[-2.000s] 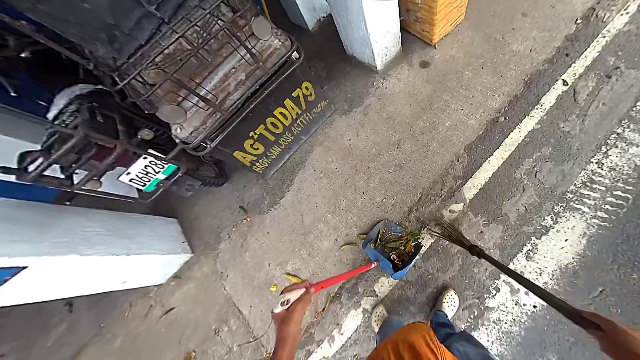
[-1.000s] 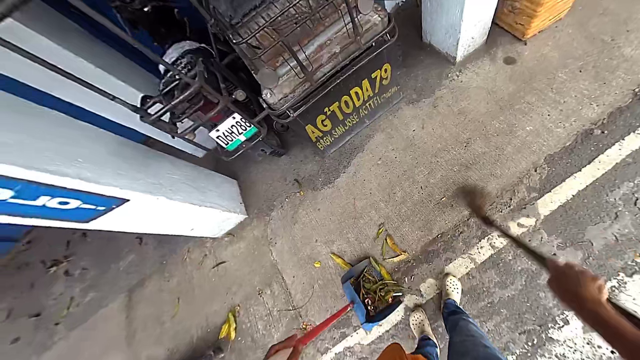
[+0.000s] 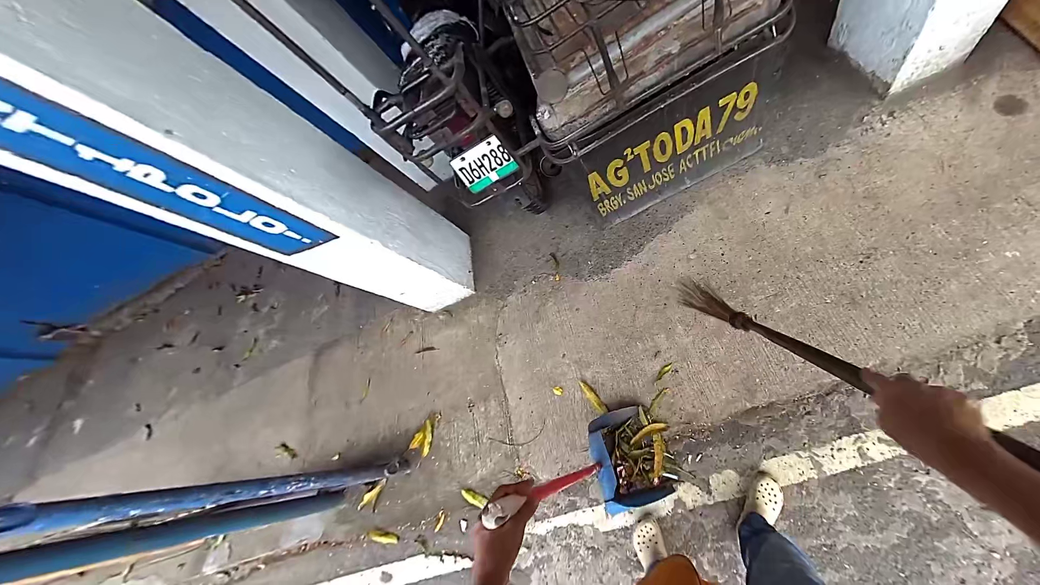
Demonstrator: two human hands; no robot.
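My left hand point(image 3: 505, 520) grips the pale end of a red handle point(image 3: 564, 483) that runs to a blue dustpan point(image 3: 601, 455). The dustpan rests on the ground, filled with yellow and green leaves point(image 3: 642, 447). My right hand point(image 3: 926, 410) is closed around the dark handle of a stick broom point(image 3: 804, 351). The broom's bristles point(image 3: 705, 299) point up and left over the concrete, apart from the dustpan. More yellow leaves point(image 3: 422, 437) lie scattered left of the dustpan, and one leaf point(image 3: 593, 396) lies beside its upper edge.
A motorcycle point(image 3: 463, 114) with a sidecar point(image 3: 674, 134) stands at the top. White pillars point(image 3: 406, 236) rise at the left and top right. Blue pipes point(image 3: 203, 500) extend in at lower left. My shoes point(image 3: 764, 497) are near the painted road line point(image 3: 837, 463).
The view has swung left. My right hand has kept hold of the broom, whose bristles were by the dustpan two seconds ago and are now apart from it.
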